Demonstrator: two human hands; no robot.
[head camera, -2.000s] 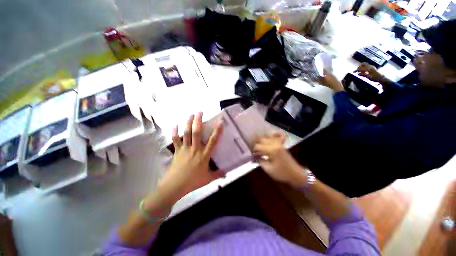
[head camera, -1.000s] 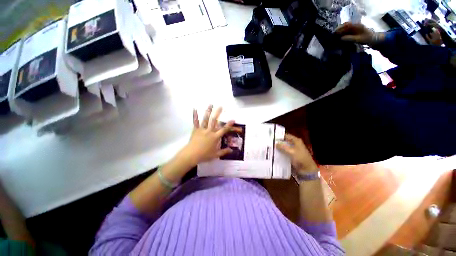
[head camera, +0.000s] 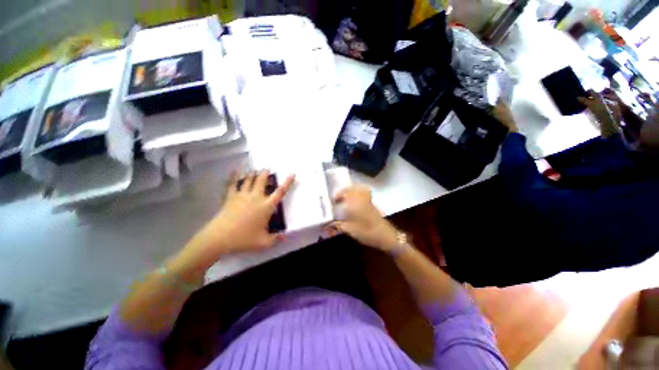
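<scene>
A white folding carton (head camera: 305, 201) with a dark picture panel lies at the bench's front edge, under my hands. My left hand (head camera: 253, 211) lies spread, palm down, over the picture panel at its left part. My right hand (head camera: 359, 215) holds the carton's right end by a flap, its fingers curled; the fingertips are partly hidden. A black pack (head camera: 363, 139) with a white label lies just behind and right of the carton.
Open-ended cartons (head camera: 168, 79) stand stacked at left, flaps out. Flat carton blanks (head camera: 285, 47) lie at centre back. More black packs (head camera: 454, 141) are piled at right, beside crumpled silvery bags (head camera: 473, 69). A person in dark blue (head camera: 535, 217) works at right.
The carton has moved from the bench's front, near my body, up onto the bench edge and left, with both hands on it. The neighbour's hand has moved off the black packs.
</scene>
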